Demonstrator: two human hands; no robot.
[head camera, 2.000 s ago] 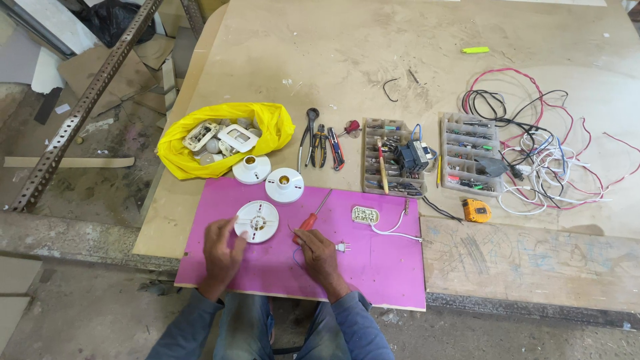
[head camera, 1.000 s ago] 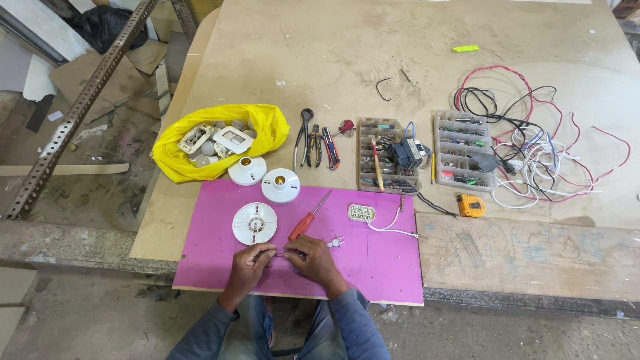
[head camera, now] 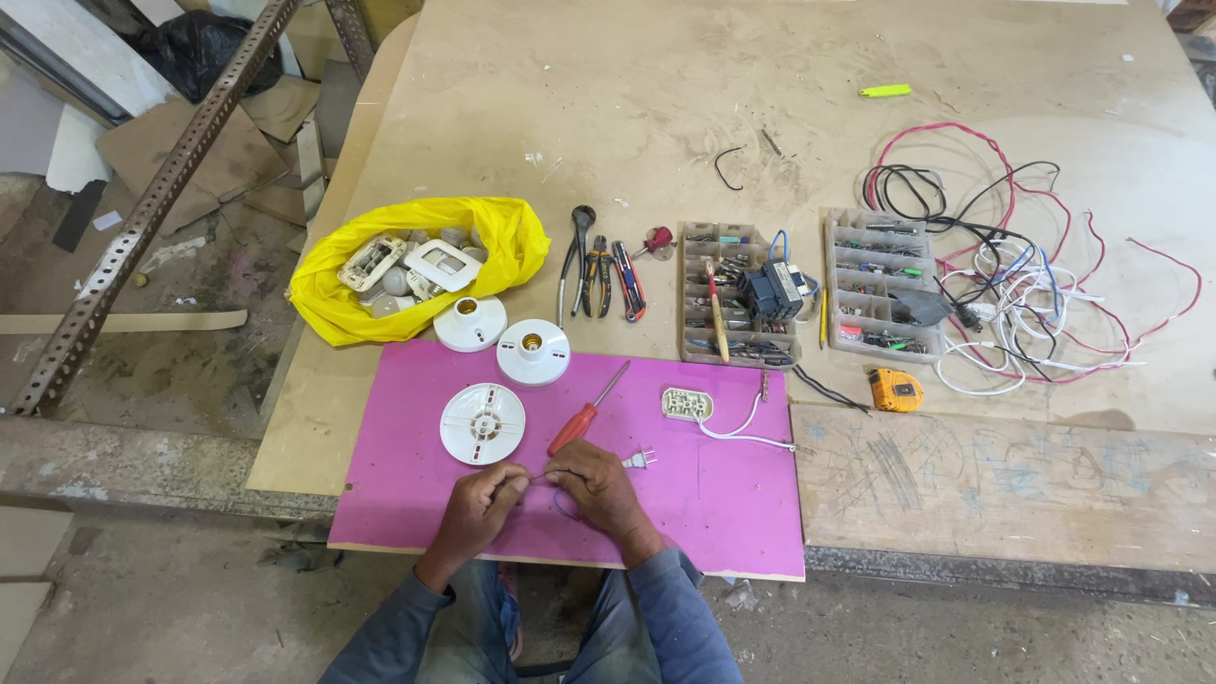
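My left hand (head camera: 491,503) and my right hand (head camera: 597,483) are close together over the pink board (head camera: 722,513), pinching a thin wire (head camera: 539,476) between them. A blue length of wire (head camera: 562,505) curves below my right fingers. Just beyond my hands lies an upturned white lampholder base (head camera: 483,424), and a red-handled screwdriver (head camera: 573,429) points away to the right. A white two-pin plug (head camera: 640,460) sits beside my right hand. Two white lampholders (head camera: 470,323) (head camera: 533,351) stand at the board's far edge. Farther right is an opened socket (head camera: 687,404) with white wires (head camera: 739,434).
Behind the board are a yellow bag (head camera: 513,228) of fittings, pliers (head camera: 598,277), a utility knife (head camera: 629,281), two compartment boxes (head camera: 698,347) (head camera: 883,353) of small parts and a contactor (head camera: 774,291). At right lie a tape measure (head camera: 895,389) and tangled wires (head camera: 1035,304).
My left hand has moved from beside the upturned lampholder base to my right hand, and its fingers have taken hold of the wire.
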